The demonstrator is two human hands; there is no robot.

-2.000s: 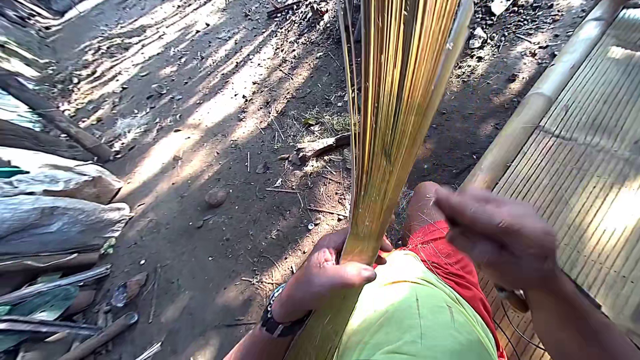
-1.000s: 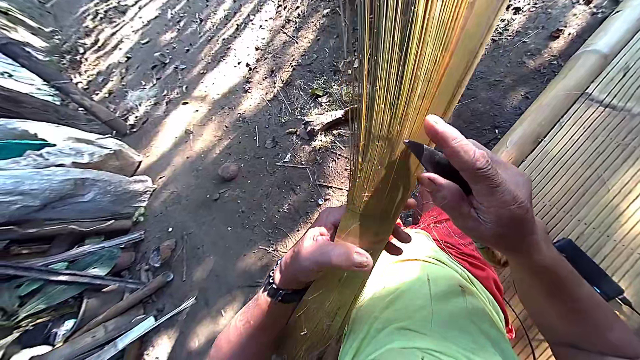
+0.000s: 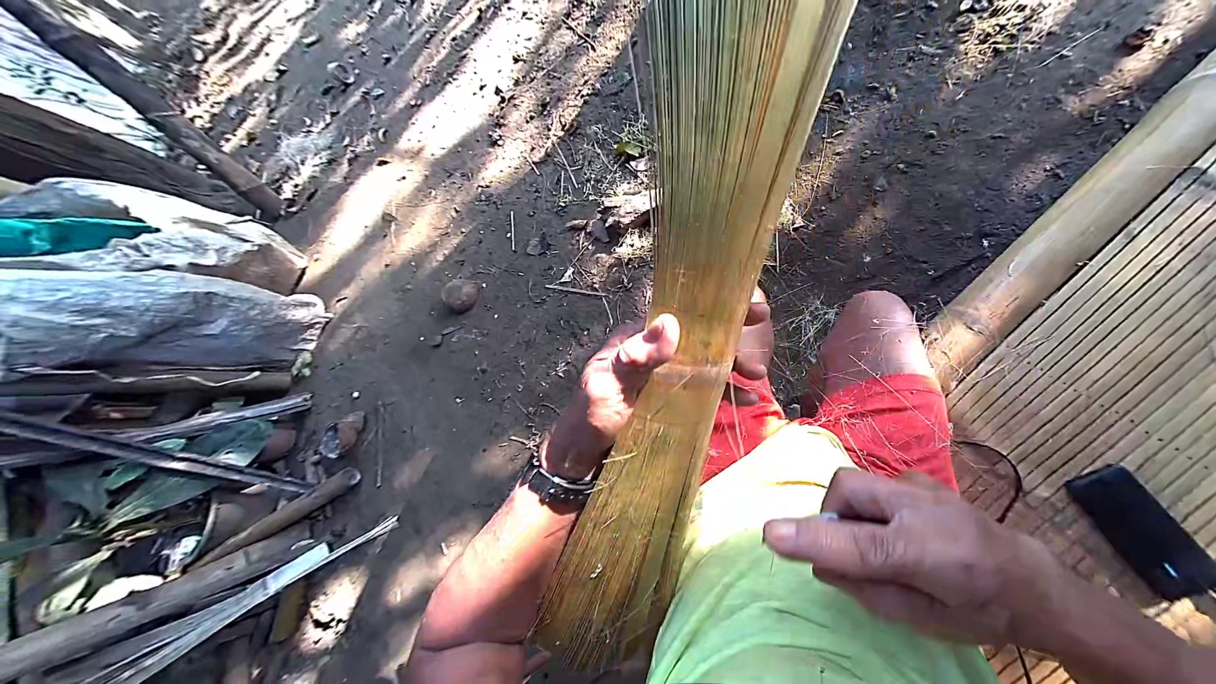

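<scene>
A long piece of bamboo, split into many fine strips (image 3: 727, 123), stands upright in front of me. Its strips fan out at the top, and its lower end is frayed too. My left hand (image 3: 632, 366) is closed around its narrower middle, near a node, with the thumb on the near face. My right hand (image 3: 902, 551) is curled in front of the green shirt, apart from the bamboo. A sliver of something pale shows by its thumb, but the fingers hide what it holds.
On the right lies a slatted bamboo platform (image 3: 1092, 361) with a thick bamboo pole (image 3: 1073, 218) along its edge and a black device (image 3: 1145, 532) on it. Covered bundles (image 3: 152, 318), sticks and split wood (image 3: 142, 608) lie on the left. A round stone (image 3: 461, 295) sits on the dirt.
My right hand, which held a dark blade against the strips one second ago, has moved down and away from them. My left hand still grips the bamboo.
</scene>
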